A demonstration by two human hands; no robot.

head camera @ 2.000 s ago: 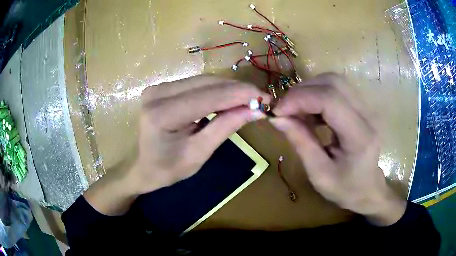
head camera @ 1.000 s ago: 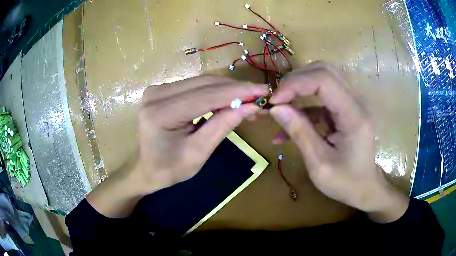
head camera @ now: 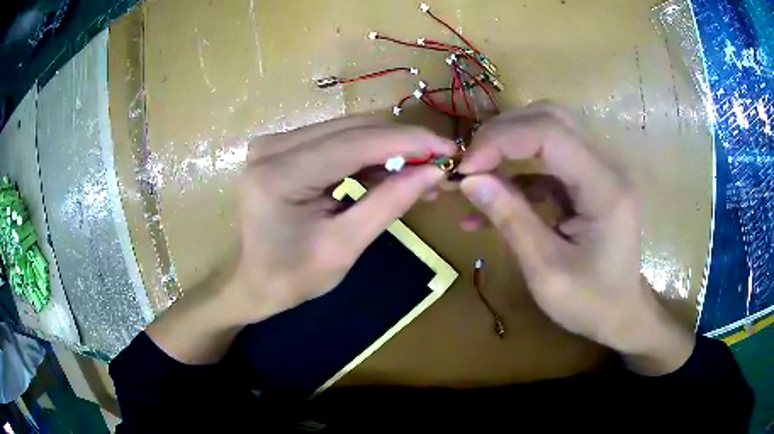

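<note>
My left hand pinches a wire lead with a component between thumb and forefinger. Its white connector plug points left and its brass-coloured end points right. My right hand has thumb and forefinger tips closed on a small dark bit against the brass end; its shape is too small to tell. A black adhesive sheet with a pale yellow border lies below my left hand, partly covered by it.
A loose pile of red wire leads lies beyond my hands. A single lead lies right of the black sheet. Green cylinders are heaped at the far left. A blue printed mat is at the right. Tan bench cover shows around.
The held lead has turned, so its white plug now sits further left, with red wire showing. Both hands stay close together at the brass end.
</note>
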